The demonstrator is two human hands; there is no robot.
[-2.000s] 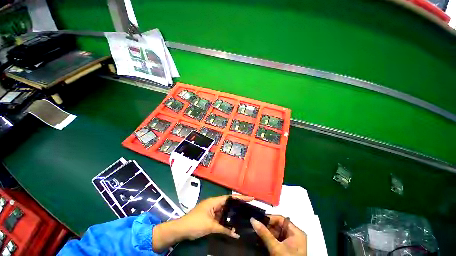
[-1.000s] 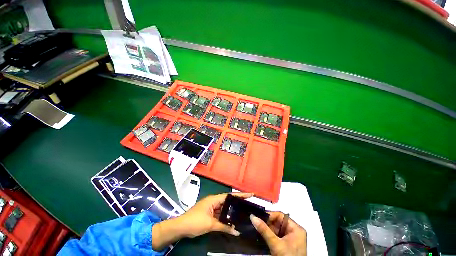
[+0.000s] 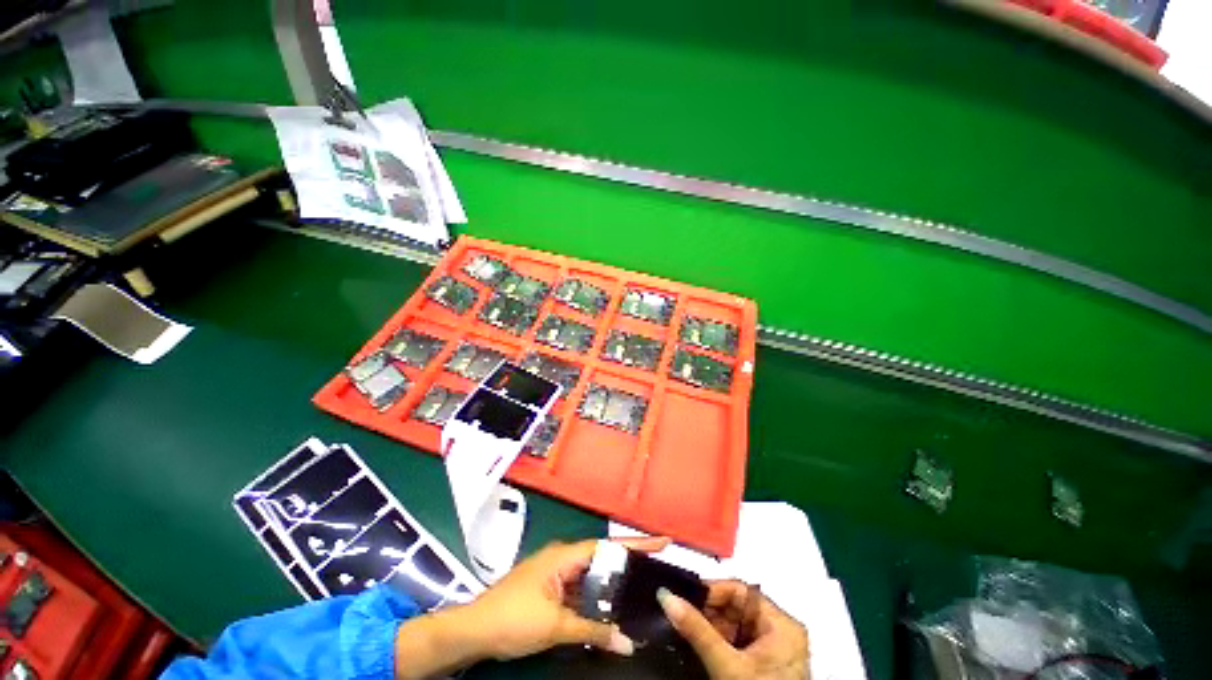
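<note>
My left hand (image 3: pixel 538 608) and my right hand (image 3: pixel 747 635) hold a dark circuit board (image 3: pixel 606 581) with a black adhesive piece (image 3: pixel 659 600) between them. The board's silvery left part shows beside my left fingers. My right thumb presses on the black piece. A slim dark tool, possibly tweezers, is hard to make out in my right hand. A sticker sheet (image 3: pixel 481 489), a curling white strip with black rectangles, leans on the red tray (image 3: pixel 694 458). Stacked sticker sheets (image 3: pixel 348 521) lie left of my hands.
Boards fill many tray pockets. White paper sheets (image 3: pixel 798 585) lie beside and under my right hand. Two loose boards (image 3: pixel 930 481) and a clear plastic bag (image 3: pixel 1030 618) are at the right. Instruction sheets (image 3: pixel 366 173) hang at the partition. Stacked red trays (image 3: pixel 53 611) stand low at left.
The view has tilted slightly. The held board has turned so its silvery left part now shows, and the black piece stands out separately beside it. Both hands keep their hold.
</note>
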